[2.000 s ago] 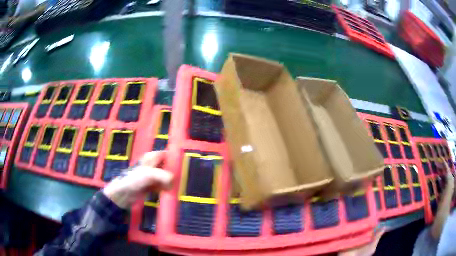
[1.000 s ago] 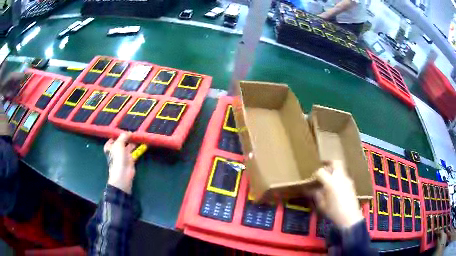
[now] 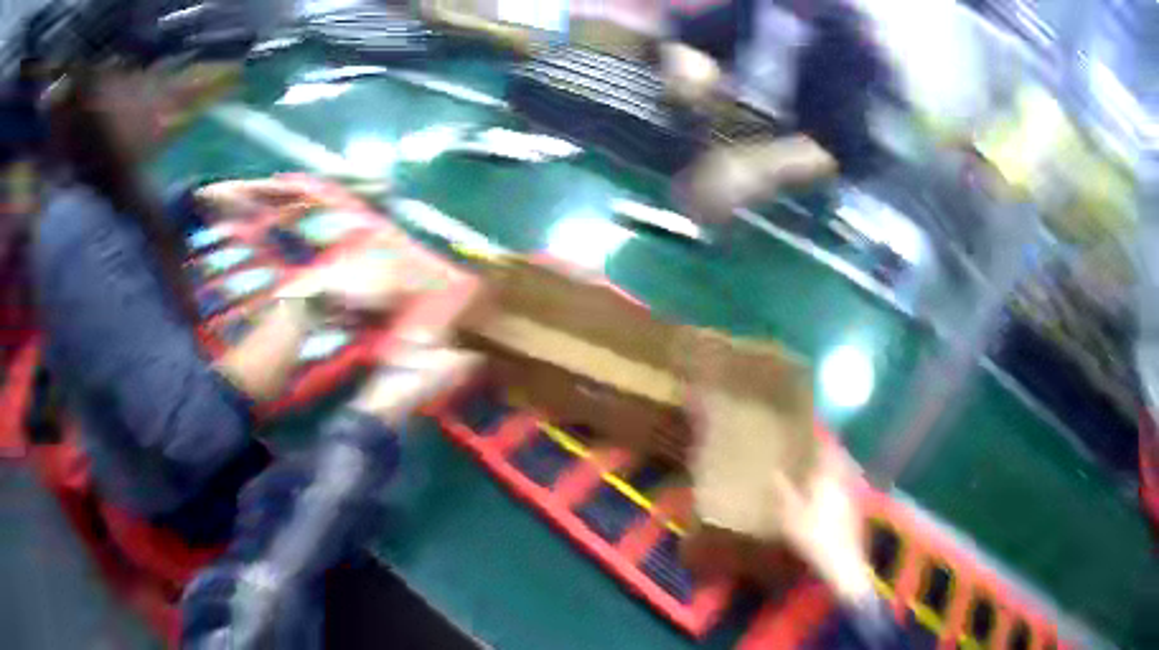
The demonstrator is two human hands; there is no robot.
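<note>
The view is strongly blurred. Two open cardboard boxes, one at the left (image 3: pixel 578 362) and one at the right (image 3: pixel 741 451), sit side by side over a red tray (image 3: pixel 559 514) of dark phones with yellow frames. My right hand (image 3: pixel 826 527) holds the near right edge of the right box. My left hand (image 3: pixel 420 377) is at the left end of the left box and tray; blur hides whether its fingers grip either one. The boxes hide the tray's far row.
A person in a blue-grey top (image 3: pixel 127 330) sits close at the left, arms over another red tray (image 3: pixel 299 387) with phones. More phones in red trays (image 3: pixel 972 590) lie at the lower right. The green bench (image 3: pixel 496 578) has pale objects and dark stacks farther back.
The view has swung left, bringing the neighbouring person into sight. My left hand has left the edge of the separate phone tray and is now by the boxes. My right hand stays at the box.
</note>
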